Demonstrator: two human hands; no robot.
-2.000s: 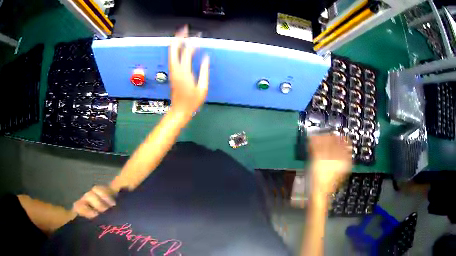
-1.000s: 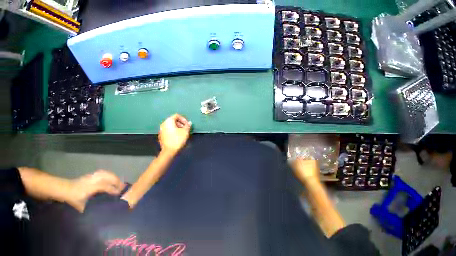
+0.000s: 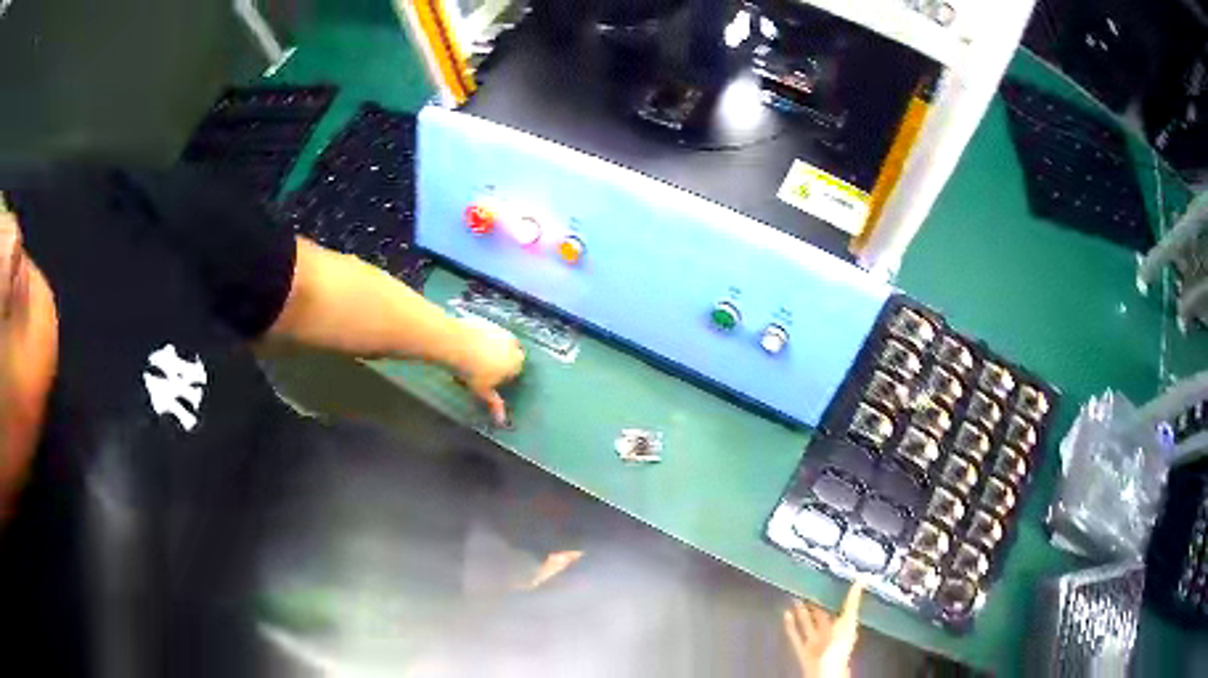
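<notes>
A small camera module (image 3: 639, 445) lies on the green mat in front of the machine's blue panel (image 3: 636, 285). My right hand (image 3: 824, 638) is at the bottom edge, partly cut off, at the near edge of the black blister tray (image 3: 974, 457); its fingers are apart and I see nothing in it. A small blurred patch of skin (image 3: 556, 568) below the bench edge may be my left hand; its fingers and any hold cannot be made out. The tray's near left pockets are empty and its other pockets hold modules.
Another person (image 3: 146, 397) stands at left, a hand (image 3: 488, 368) on the mat by the clear strip (image 3: 530, 326). The machine bed (image 3: 662, 113) is dark, with a warning label (image 3: 824, 196). Dark trays (image 3: 351, 186) lie left. Clear plastic bags (image 3: 1106, 477) lie at far right.
The view has swung and tilted, showing the machine bed and more of the other person, whose hand now reaches onto the mat. My right hand has moved up to the tray's near edge.
</notes>
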